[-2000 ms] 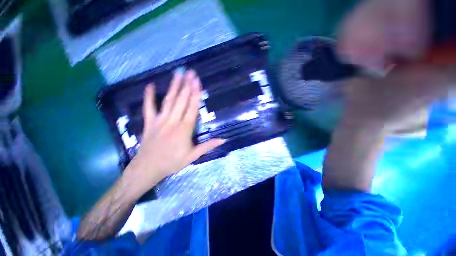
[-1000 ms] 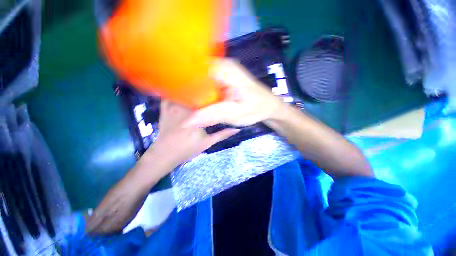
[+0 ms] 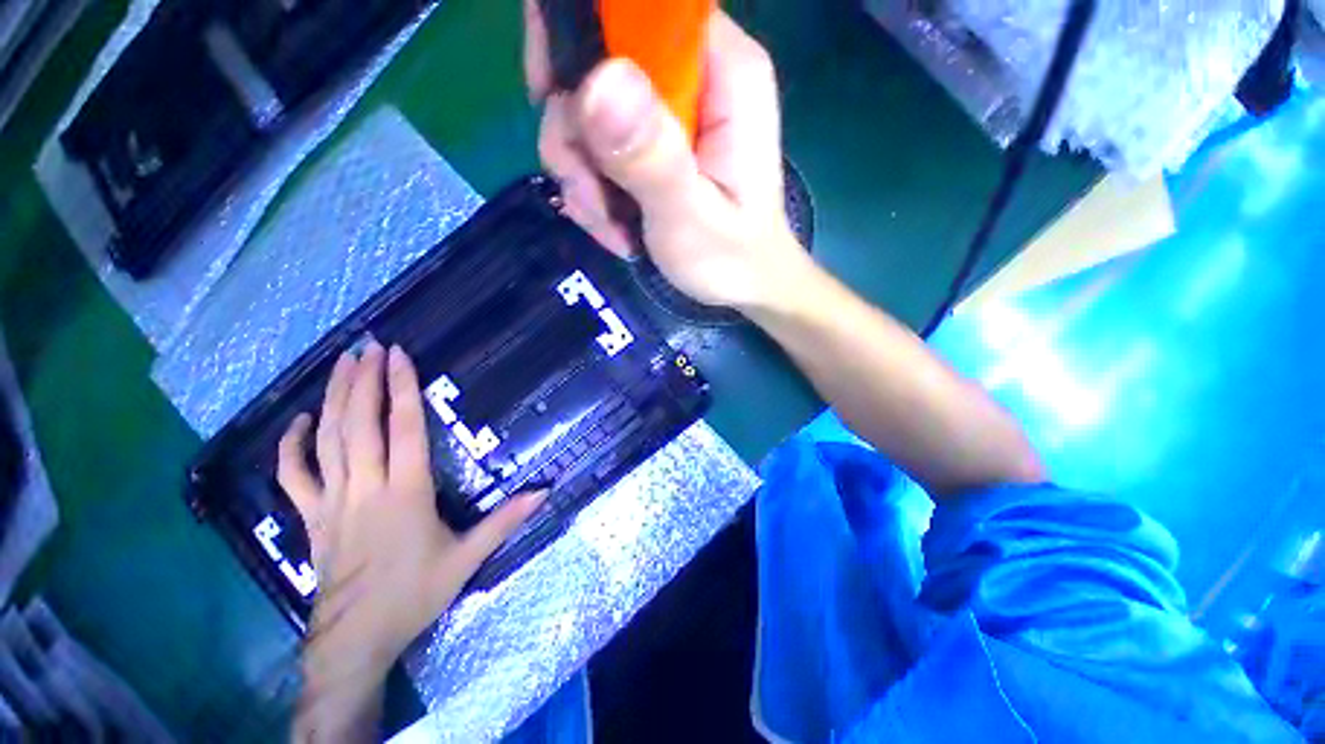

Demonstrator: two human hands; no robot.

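Note:
A black plastic housing (image 3: 509, 327) with white stepped pieces lies tilted on a bubble wrap sheet (image 3: 596, 560). My left hand (image 3: 381, 502) lies flat on the left part of the housing, fingers apart, holding nothing. My right hand (image 3: 690, 167) is closed around an orange and black electric screwdriver (image 3: 654, 51), raised above the housing's upper right corner. The screwdriver is cut off by the top edge and its bit is not visible. The round screw tray (image 3: 796, 204) is mostly hidden behind my right hand.
Another black housing (image 3: 182, 124) lies on its own wrap at the upper left. Wrapped items (image 3: 1133, 87) stand at the upper right. A black cord (image 3: 1017, 160) hangs at the right. A pale sheet (image 3: 1083, 240) lies at the green bench's (image 3: 886, 218) right edge. More wrapped panels (image 3: 66, 676) are at the lower left.
My right hand has moved from over my left hand to the upper right with the screwdriver, uncovering the housing. The view has turned. My left hand still rests on the housing.

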